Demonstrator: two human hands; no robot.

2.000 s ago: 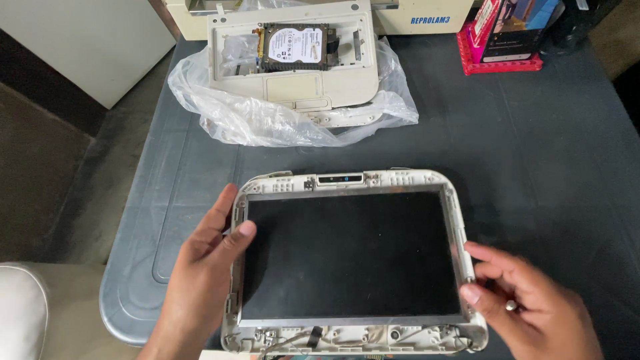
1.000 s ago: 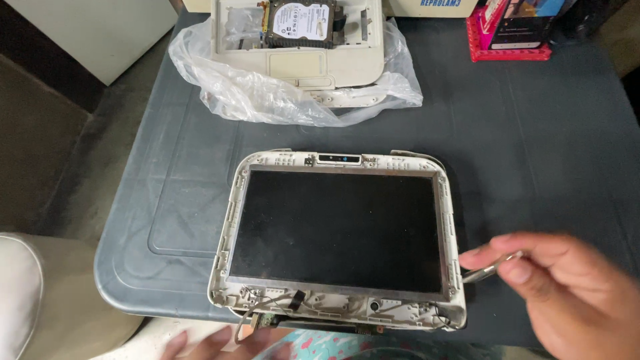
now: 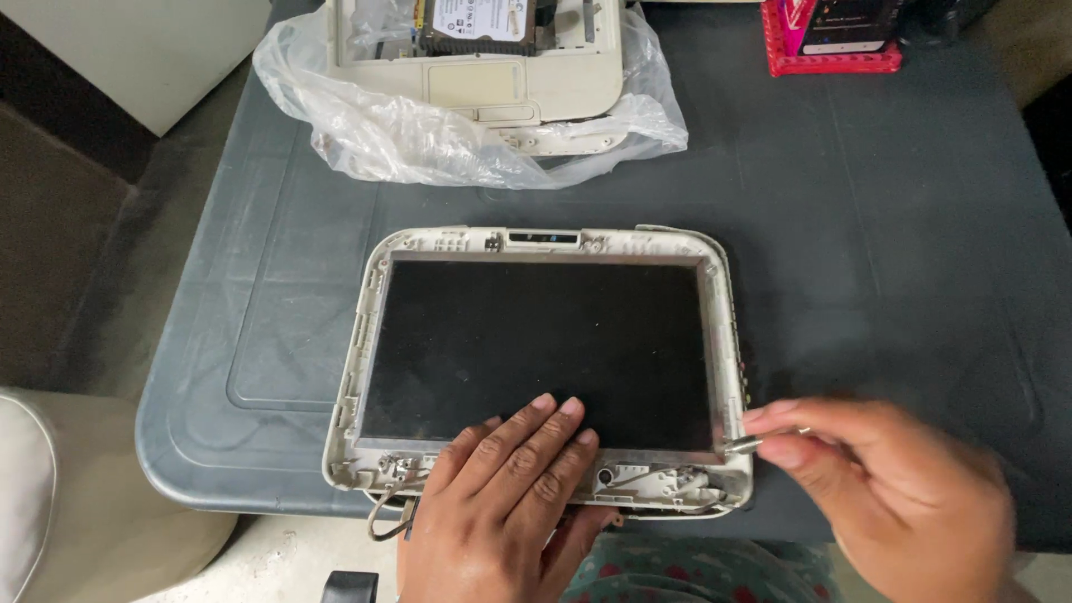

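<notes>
A laptop display assembly with its front bezel off lies at the table's near edge, its dark LCD panel (image 3: pixel 536 343) set in a white plastic lid shell (image 3: pixel 345 419). A small webcam module (image 3: pixel 544 239) sits at the top of the shell. My left hand (image 3: pixel 511 494) rests with fingers spread across the panel's lower edge, its thumb below the shell. My right hand (image 3: pixel 871 477) pinches a thin metal tool (image 3: pixel 742 445), its tip at the panel's lower right corner; its kind cannot be told. A cable (image 3: pixel 381 519) loops out at the lower left.
Behind the display, a white laptop base (image 3: pixel 578 92) with a hard drive (image 3: pixel 479 21) on it lies on a clear plastic bag (image 3: pixel 402 138). A red stand (image 3: pixel 837 65) holding a phone is at the back right of the dark table (image 3: pixel 837 251). A beige seat (image 3: pixel 92 469) is at lower left.
My left hand has come up from below the display onto the panel's lower edge. Two seconds ago both hands held the shell's sides. The tool has moved to the lower right corner.
</notes>
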